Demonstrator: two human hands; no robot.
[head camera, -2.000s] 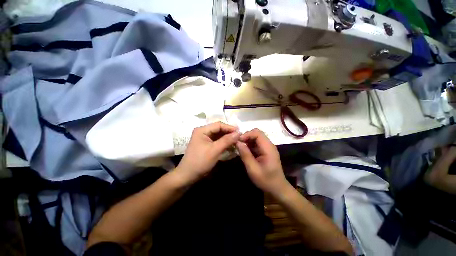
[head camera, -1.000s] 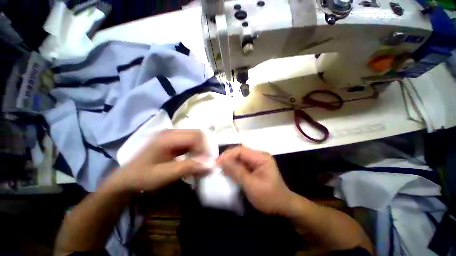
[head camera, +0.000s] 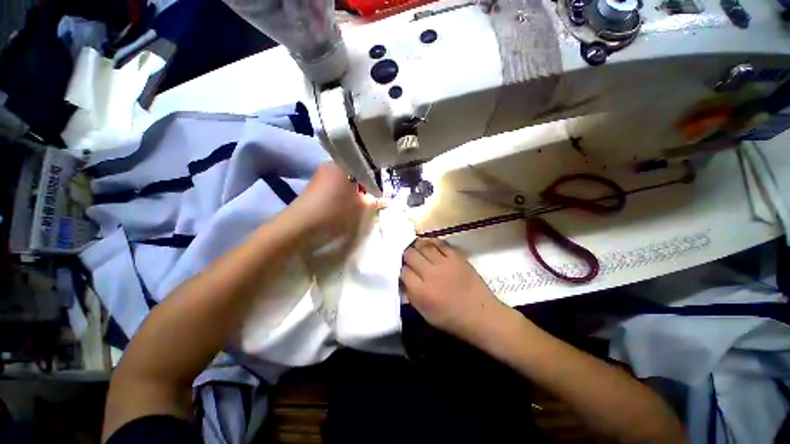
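Note:
A white fabric piece (head camera: 371, 299) lies under the left end of the sewing machine head (head camera: 468, 74) and hangs over the table's front edge. My left hand (head camera: 333, 204) is on the cloth at the left of the needle area, its fingertips close to the presser foot; glare and blur hide what they grip. My right hand (head camera: 437, 282) rests with bent fingers at the right edge of the white piece; its grip is unclear. The grey-blue garment cloth with navy strips (head camera: 208, 186) is heaped left of the needle, partly behind my left arm.
Scissors with dark red handles (head camera: 563, 247) lie on the machine bed under the arm. Grey-blue and white pieces (head camera: 710, 355) hang below the table at right. A printed box (head camera: 61, 199) and white cloth (head camera: 113, 95) are at left. A red object (head camera: 381, 7) is behind the machine.
Both hands have moved from in front of the table edge up to the needle area, bringing the white piece with them. The view has shifted closer to the machine head.

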